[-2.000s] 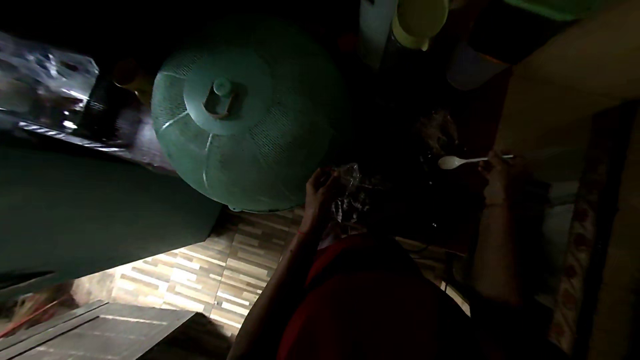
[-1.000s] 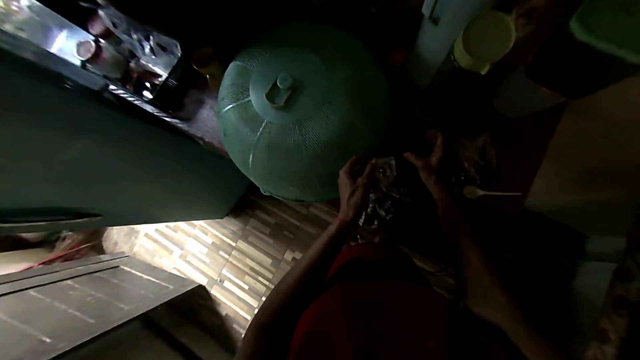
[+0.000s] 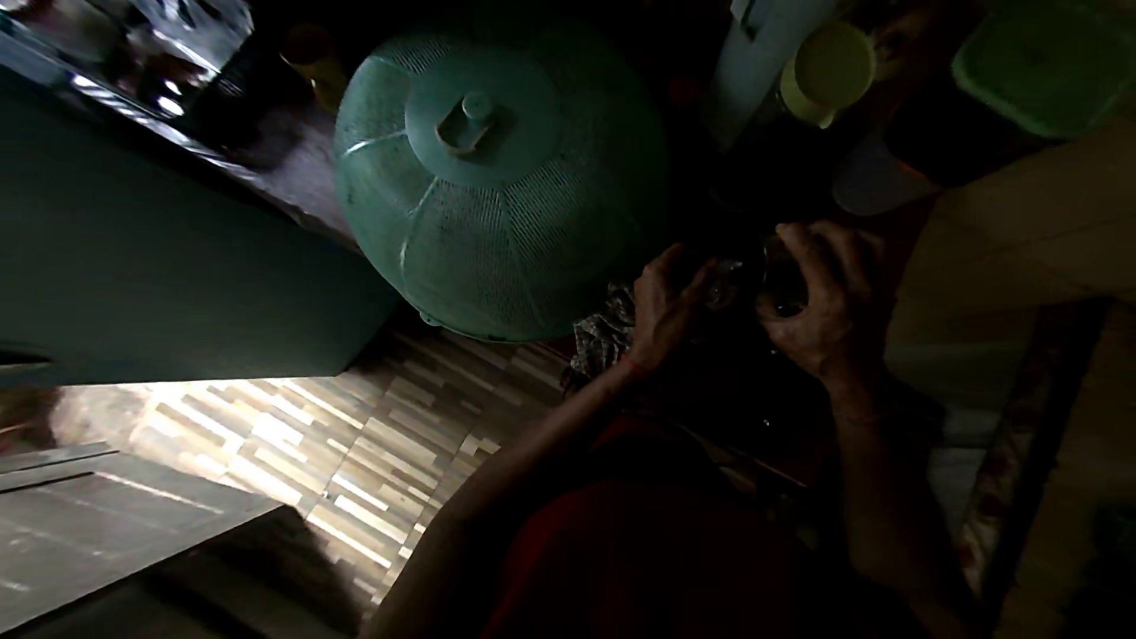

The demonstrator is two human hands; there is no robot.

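My left hand (image 3: 666, 306) is at the edge of the dark table, its fingers curled at a small clear, shiny thing (image 3: 723, 282), perhaps plastic or glass; whether it grips this is too dark to tell. Just left of that hand lies a crumpled patterned cloth or wrapping (image 3: 603, 333). My right hand (image 3: 821, 302) is curved around what looks like a clear glass (image 3: 783, 275), a short way right of the left hand. A large green plastic dome cover (image 3: 497, 195) with a knob on top stands beside the left hand.
Beyond my right hand are a yellow plastic cup or jug (image 3: 830, 71) and a green-lidded container (image 3: 1047, 67). A rack with plastic-wrapped items (image 3: 177, 53) sits at upper left, above a dark green cabinet or appliance (image 3: 160, 240). A grey panel (image 3: 115, 524) stands over the tiled floor (image 3: 355, 470).
Two seconds ago my right hand held a white spoon; one second ago the spoon lay on the table and that hand was spread. Now it curves around a clear glass-like thing.
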